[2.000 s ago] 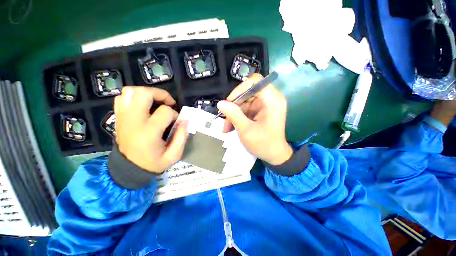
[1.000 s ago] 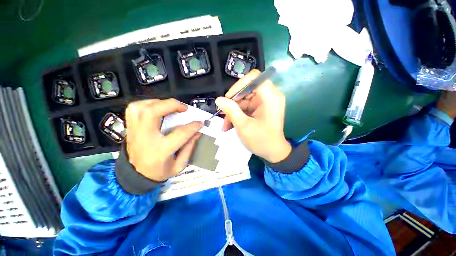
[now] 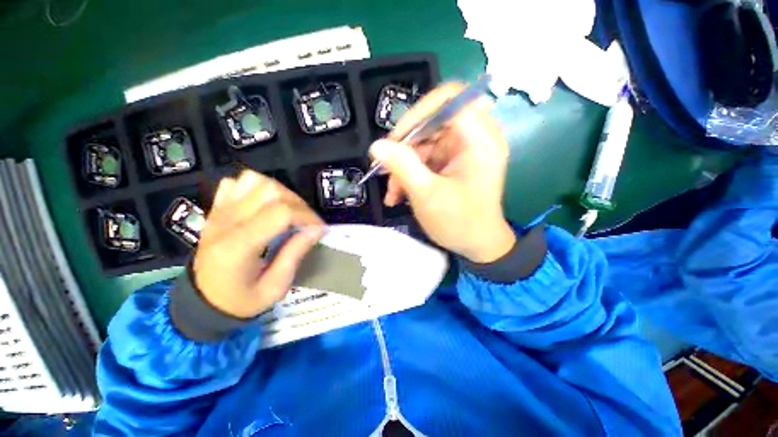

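Note:
My left hand (image 3: 252, 243) holds the white adhesive sheet (image 3: 401, 260) with its stepped grey-brown patch (image 3: 333, 271) between thumb and fingers. A dark slim thing also shows between those fingers. My right hand (image 3: 456, 175) holds grey metal tweezers (image 3: 439, 118) like a pen. Their tip is at a black watch housing (image 3: 343, 187) with a green inside, in the front row of the black foam tray (image 3: 299, 160). I cannot tell whether a small piece is at the tip. Other housings sit in the tray's pockets; my left hand covers part of the front row.
A white slotted strip (image 3: 247, 64) lies behind the foam tray. Stacked slotted trays (image 3: 43, 282) stand at the left. A white small-parts plate (image 3: 320, 329) is under the sheet. At the right are white tissue (image 3: 533, 43), a glue syringe (image 3: 612, 154), a blue disc (image 3: 653, 77) and a person's blue sleeve (image 3: 725, 256).
The tweezers' tip has moved from the sheet to the housing behind it. My left hand has drawn back toward me and left, with the sheet lowered and bent.

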